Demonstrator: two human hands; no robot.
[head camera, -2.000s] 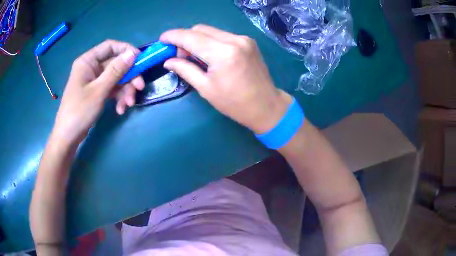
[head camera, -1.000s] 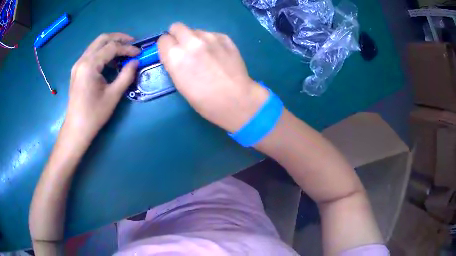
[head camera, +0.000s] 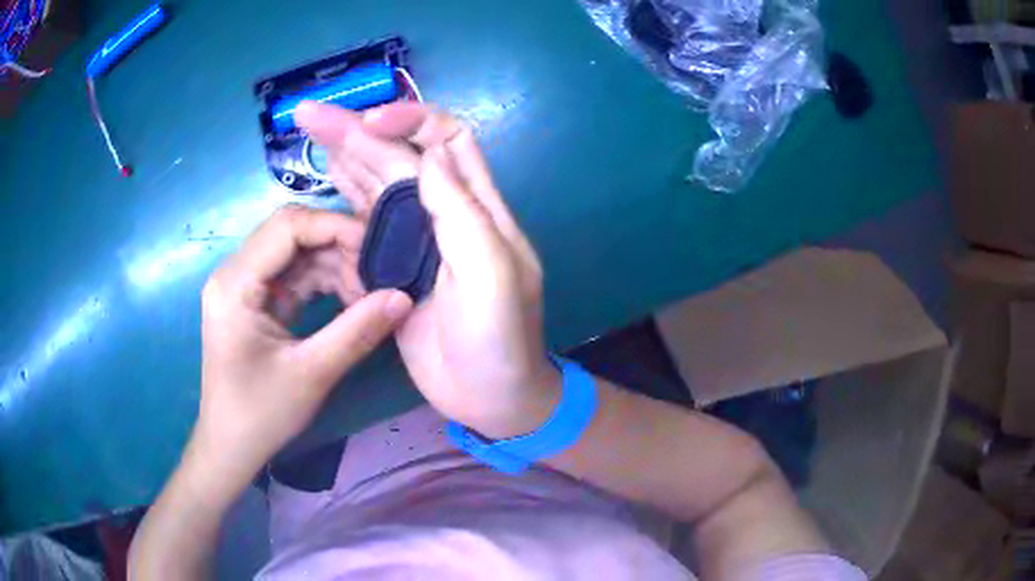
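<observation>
A black oval diaphragm part (head camera: 400, 241) lies in the palm of my right hand (head camera: 471, 272), which is turned up with the fingers partly curled. My left hand (head camera: 278, 323) has its thumb on the lower edge of the oval part and its fingers bent behind or beside it. The speaker housing (head camera: 289, 178) lies on the table beyond my hands, partly hidden by my right fingertips. A blue battery (head camera: 341, 95) lies along its far long side, with a pale lead at its right end.
Another blue battery (head camera: 127, 40) with a red-tipped lead lies far left, near a box of wires (head camera: 20, 32) at the corner. A crinkled clear bag (head camera: 743, 102) and a black oval piece (head camera: 849, 85) lie far right. An open carton (head camera: 806, 323) stands beside my lap.
My hands have left the housing and battery and moved nearer my body. The battery now lies in the housing. The black oval part has come into view in my right palm.
</observation>
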